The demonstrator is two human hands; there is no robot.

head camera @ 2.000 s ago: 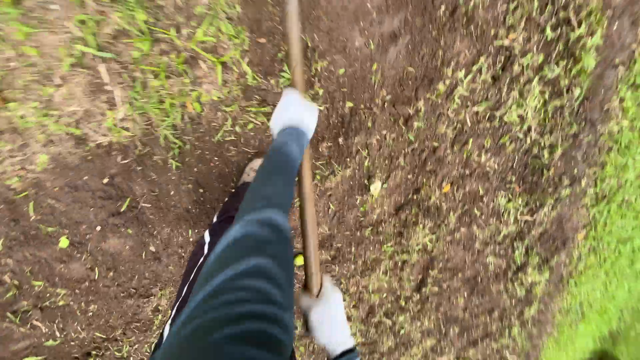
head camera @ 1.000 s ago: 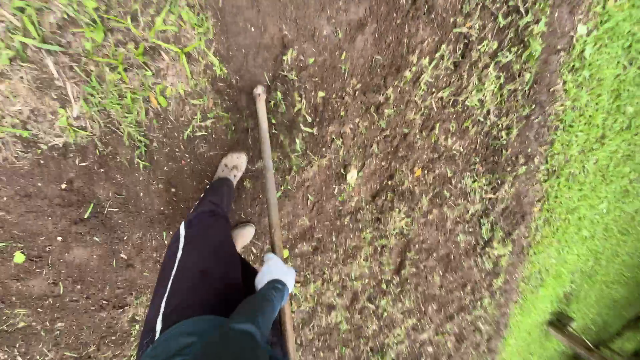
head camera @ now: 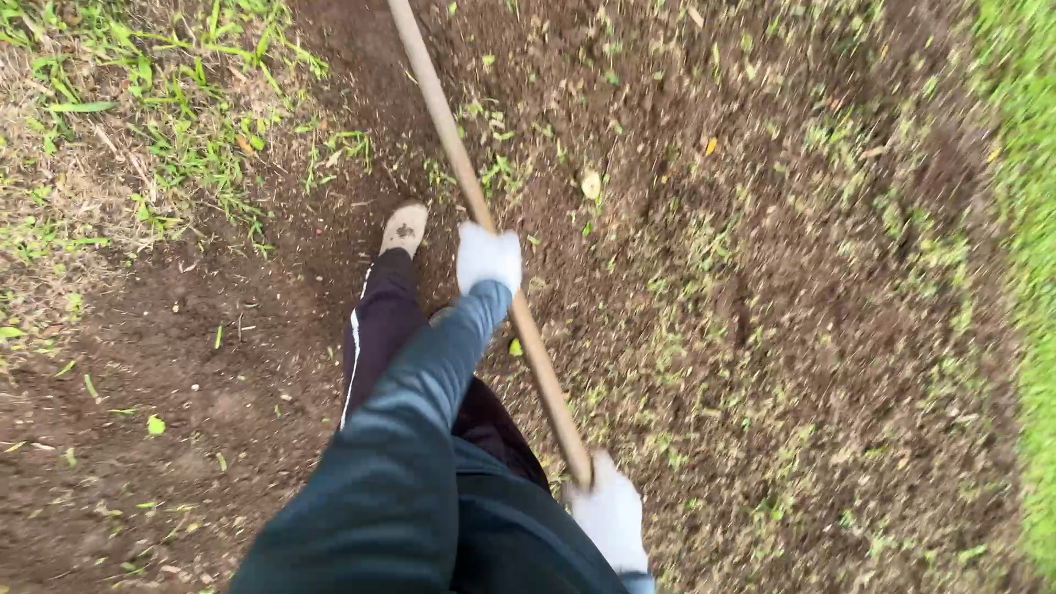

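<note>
A long wooden tool handle [head camera: 540, 355] runs slantwise from the top edge of the view down to the lower middle; whatever its far end carries is out of view. My left hand [head camera: 489, 258], in a white glove, is closed around the handle near its middle. Lower and to the right, my right hand [head camera: 609, 516], also in a white glove and slightly blurred, grips the near end of the handle. Beneath the handle lies brown soil [head camera: 660, 330] with scattered grass bits.
My light, soil-marked shoe [head camera: 404, 229] stands on the soil left of the handle. Patchy grass [head camera: 190, 107] grows at the upper left. A strip of bright green lawn [head camera: 1031, 289] runs along the right edge. A pale round piece [head camera: 591, 184] lies beyond my left hand.
A second ago only one gloved hand showed on the handle, and the handle's far tip was in view. Now both hands show on it, and the handle reaches past the top edge.
</note>
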